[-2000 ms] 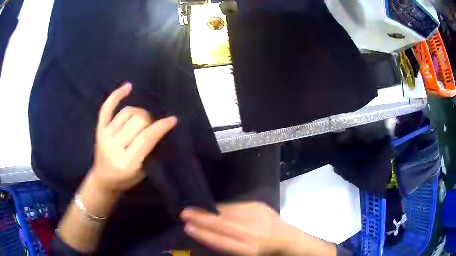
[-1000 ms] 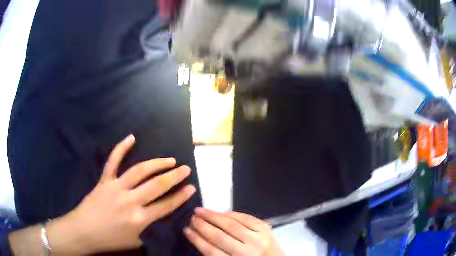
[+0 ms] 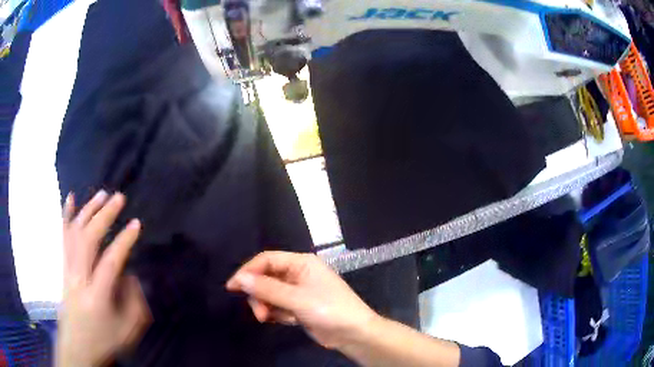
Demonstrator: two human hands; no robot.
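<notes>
A wide black fabric panel lies left of the needle plate and hangs over the table's front edge. Its edge runs up to the presser foot. My left hand lies on the cloth at the far left, fingers apart, slightly blurred. My right hand is over the cloth near the front edge, thumb and forefinger together; whether cloth is between them cannot be told. A second black piece lies flat right of the plate, under the arm of the white sewing machine.
A pale marked strip runs along the table's front edge. A blue basket holding cloth stands below right, beside a white surface. An orange basket is at the far right. A red tuft hangs left of the head.
My left hand has moved left, away from the seam edge. My right hand has lifted and its fingers have curled. The view has shifted, and the machine head shows more sharply.
</notes>
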